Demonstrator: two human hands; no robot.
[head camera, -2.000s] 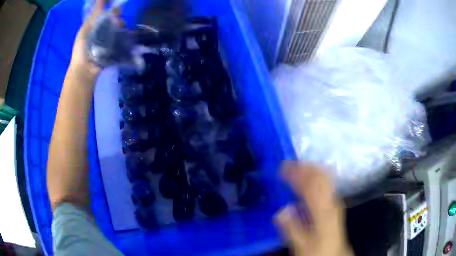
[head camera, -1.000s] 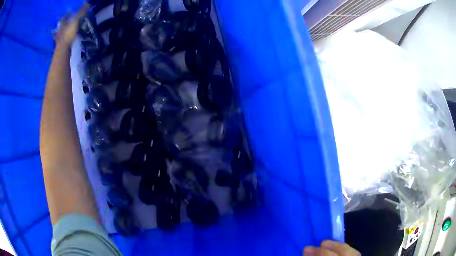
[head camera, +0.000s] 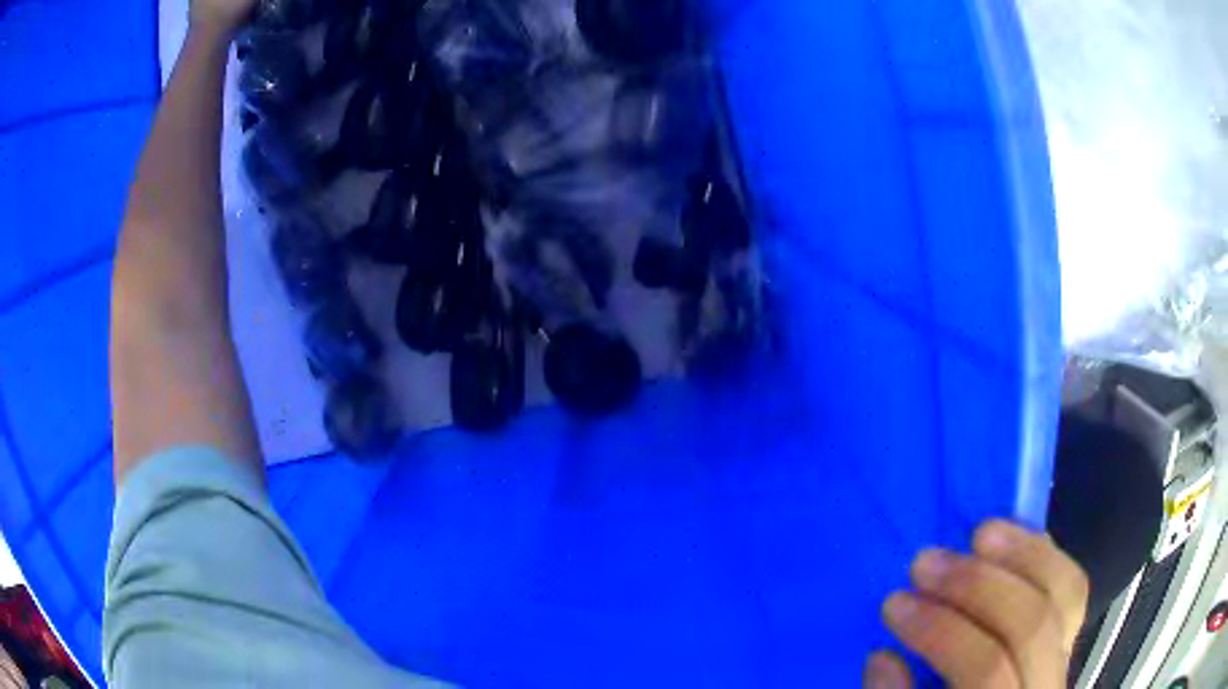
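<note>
A deep blue bin (head camera: 889, 269) fills most of the view. Rows of black headphones (head camera: 593, 366), some in clear plastic bags, lie in it on a white divider sheet (head camera: 276, 390). My left arm reaches into the bin along its left side. My left hand (head camera: 222, 14) is at the top edge, mostly cut off, beside the left row; whether it holds anything does not show. My right hand (head camera: 990, 606) rests with its fingers over the bin's right rim at the lower right.
A whitish heap of clear plastic bags (head camera: 1131, 202) stands right of the bin. Below it are a dark round surface and part of a grey machine (head camera: 1145, 592) with a yellow-edged label. Something red shows at the lower left corner.
My view has moved closer over the bin, and the headphones sit higher in view. My left hand went from above the bin down into it. My right hand has come onto the rim.
</note>
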